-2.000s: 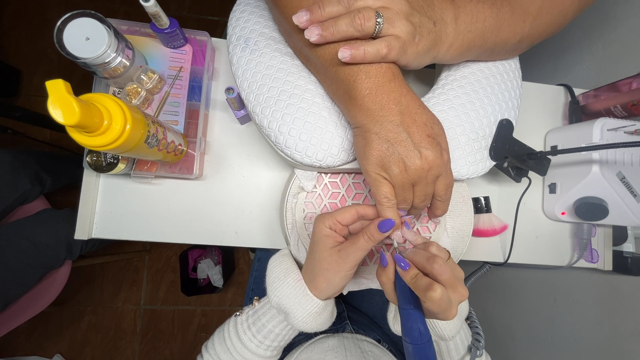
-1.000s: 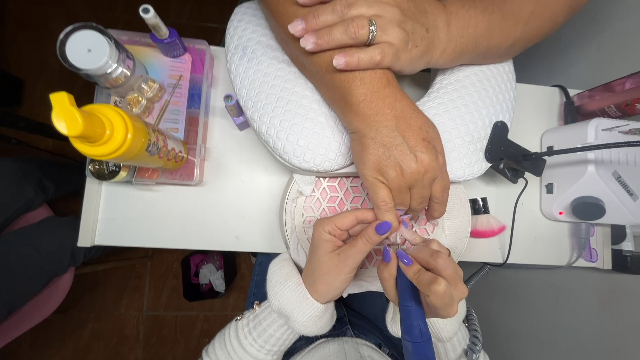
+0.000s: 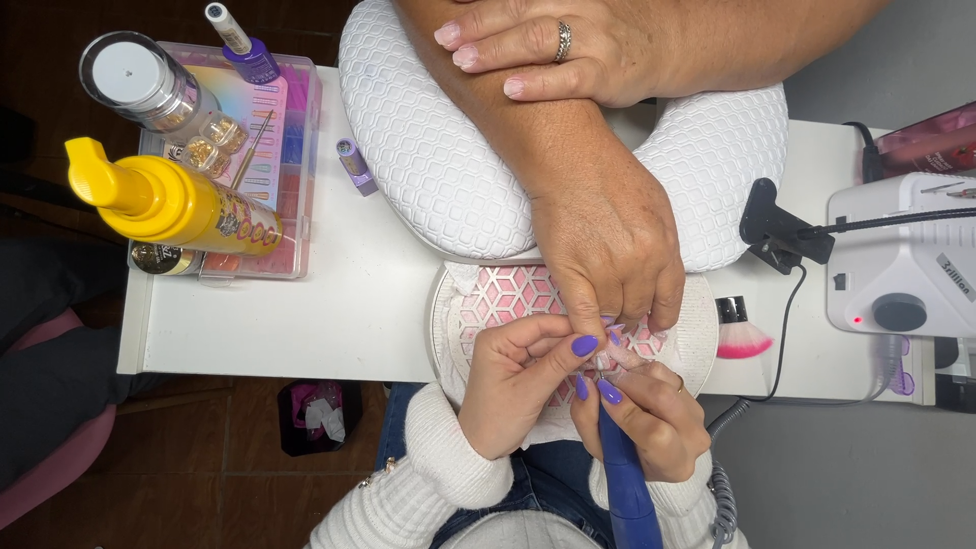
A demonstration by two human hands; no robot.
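Note:
My left hand point(image 3: 518, 385) pinches a finger of another person's hand point(image 3: 610, 236) between thumb and fingers. In my right hand point(image 3: 656, 419) is a blue electric nail drill handpiece point(image 3: 625, 480), gripped near its tip, with the thin metal bit up against that person's nail. The exact contact spot is partly hidden by fingers. Beneath our hands lies a round dust collector point(image 3: 503, 293) with a patterned grille over pink. The person's forearm rests over a white textured cushion point(image 3: 435, 145), and their other hand point(image 3: 564, 46), wearing a ring, lies across it.
At left, a plastic case point(image 3: 305, 175) carries a yellow pump bottle point(image 3: 183, 202), clear jars and a purple polish bottle point(image 3: 252, 57). A small purple bottle point(image 3: 356, 164) lies near the cushion. Rightward are a pink brush point(image 3: 741, 335), black clip point(image 3: 778, 229) and white drill unit point(image 3: 900, 259).

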